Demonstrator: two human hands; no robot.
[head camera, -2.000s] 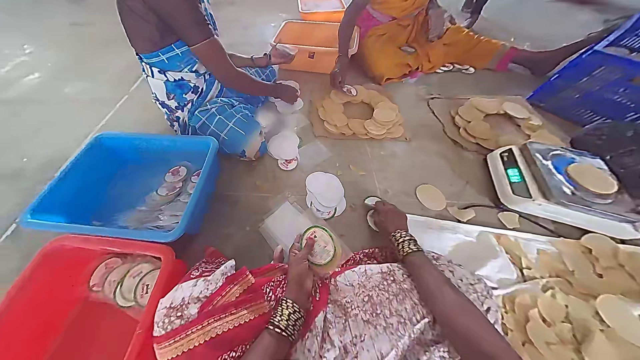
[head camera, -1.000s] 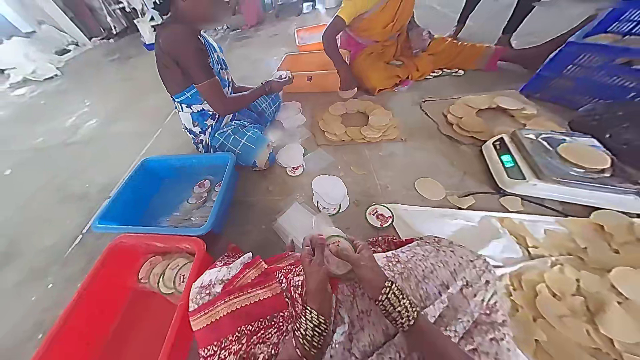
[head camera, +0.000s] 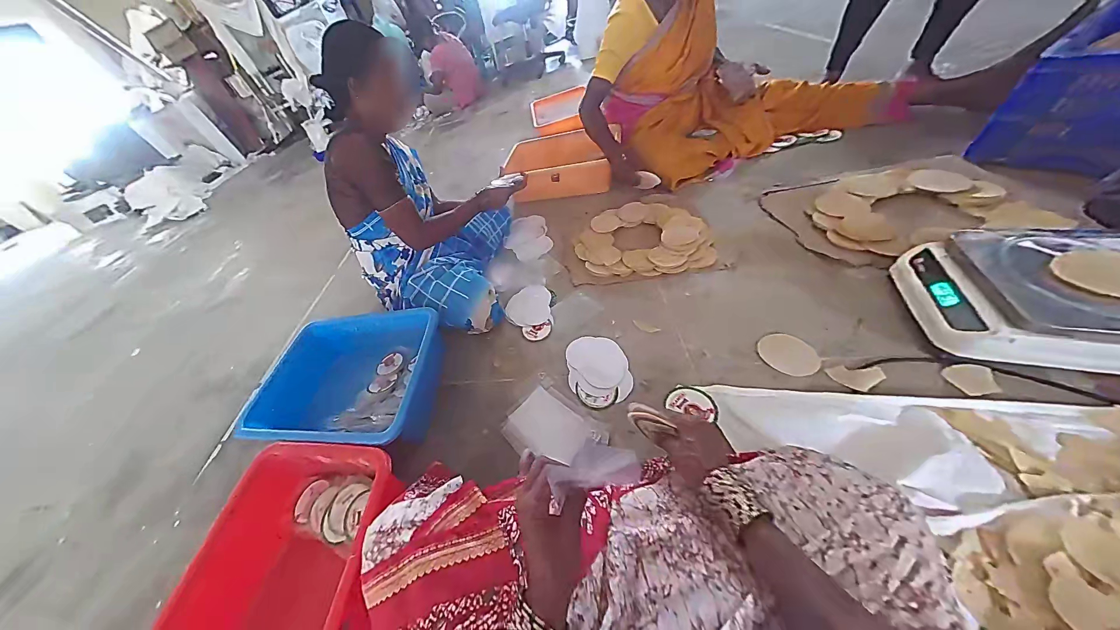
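Note:
My left hand (head camera: 549, 516) grips a clear plastic bag (head camera: 597, 464) in front of my lap, beside a stack of flat clear bags (head camera: 549, 424) on the floor. A small stack of thin tan discs (head camera: 652, 422) is pinched in my right hand (head camera: 696, 446). Just beyond that hand lies a round printed label (head camera: 691, 404). White paper discs (head camera: 598, 363) are piled on the floor farther forward, over a printed one.
A red tub (head camera: 262, 542) and a blue tub (head camera: 341, 376) with packed discs stand at left. Tan discs ring a mat (head camera: 643, 238) ahead. A digital scale (head camera: 1006, 297) and a white sheet (head camera: 840, 437) lie right. Two co-workers (head camera: 411, 210) (head camera: 674, 105) sit beyond.
My hands, together on a disc one second ago, are now apart. The left has taken hold of a clear bag. The view has tilted up.

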